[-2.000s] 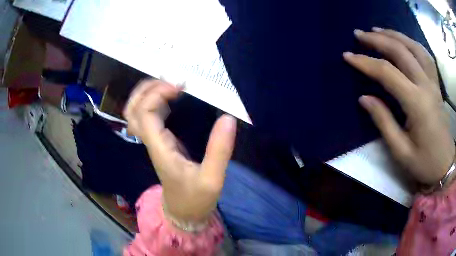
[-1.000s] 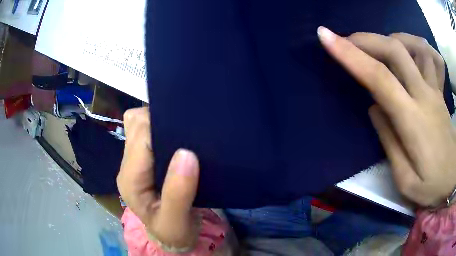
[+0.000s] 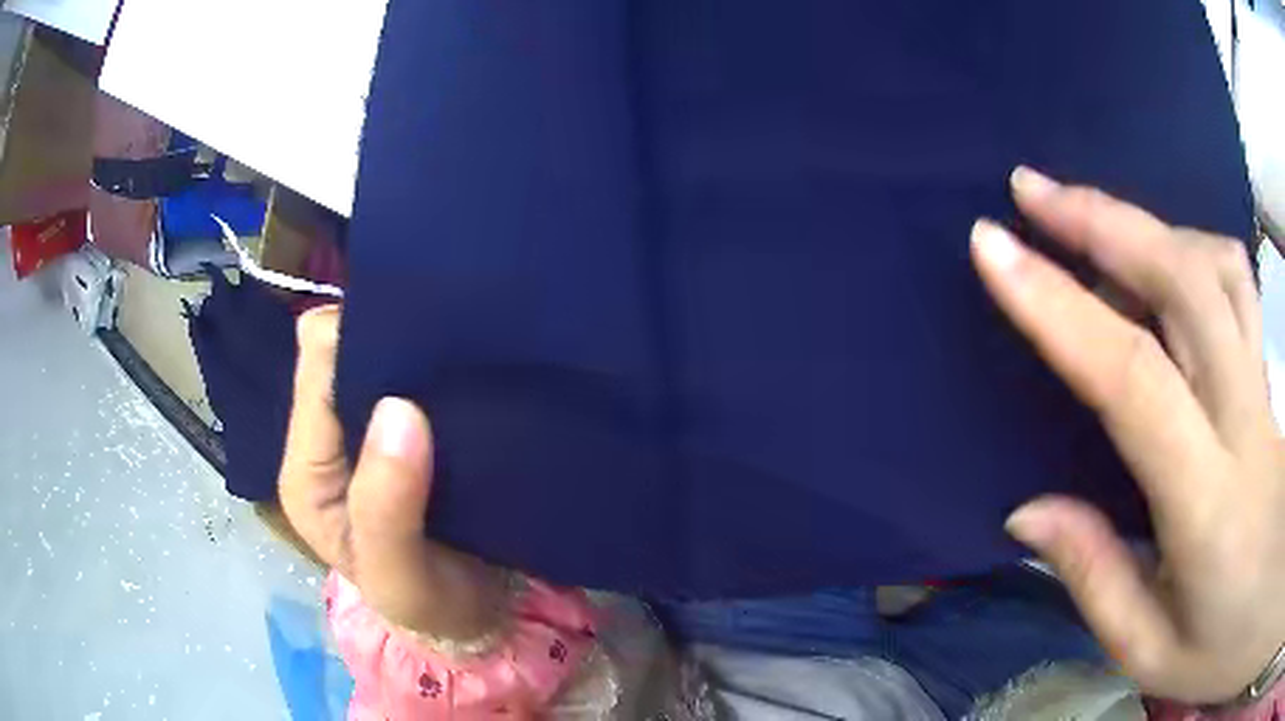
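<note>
A large navy fabric panel (image 3: 789,324) fills the middle of the view, with a vertical seam or fold line down it. Its lower edge hangs over my lap. My left hand (image 3: 374,479) grips the panel's lower left edge, thumb on top and fingers behind the cloth. My right hand (image 3: 1156,423) lies on the right part of the panel with its fingers spread, pinching nothing that I can see. The machine and needle are not in view.
The white table (image 3: 240,99) shows at upper left. Below it a cardboard box (image 3: 158,317) holds blue and dark items. A dark cloth heap (image 3: 261,373) hangs there. A red packet (image 3: 50,242) is at far left. My lap (image 3: 803,655) is below.
My left hand has taken hold of the panel's left edge and moved left with it. The cloth now covers more of the table. My right hand has shifted down and its fingers are more spread.
</note>
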